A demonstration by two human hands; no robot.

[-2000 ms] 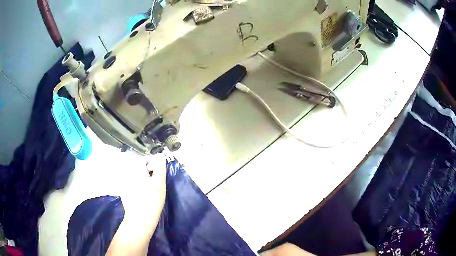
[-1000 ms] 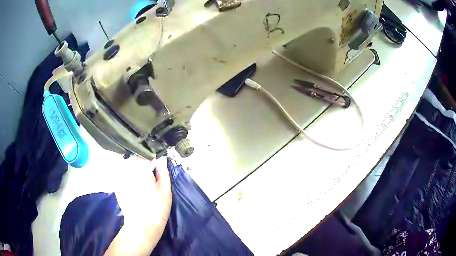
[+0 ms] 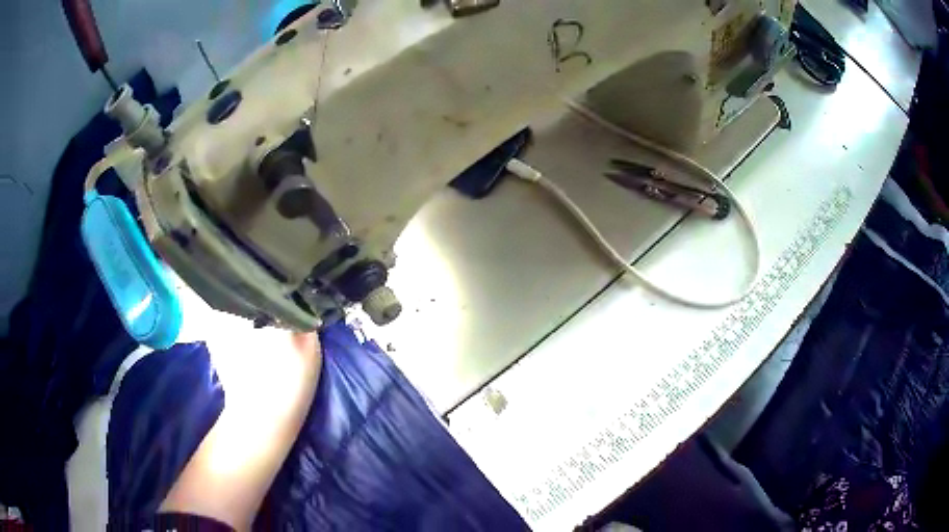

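Observation:
The navy quilted panel (image 3: pixel 380 436) lies on the machine bed, its upper corner under the head of the cream sewing machine (image 3: pixel 437 94). My left hand (image 3: pixel 265 395) rests flat on the cloth just left of the needle area. Its fingers are washed out by glare and partly hidden by the machine head, so their hold cannot be told. The presser foot and needle are hidden. The blue lamp (image 3: pixel 133 272) is at the head's left end. My right hand is not in view.
A black device (image 3: pixel 487 171) with a looping white cable (image 3: pixel 593 234) and thread snips (image 3: pixel 668 189) lie on the bed. Black looped handles (image 3: pixel 819 62) lie at the far right. A printed ruler (image 3: pixel 682 364) runs along the front edge. More navy cloth (image 3: pixel 848 364) is at the right.
The right hand, seen at the bottom edge two seconds ago, is out of view. My left hand has moved slightly left and down. More of the panel shows beside it. The view has shifted a little.

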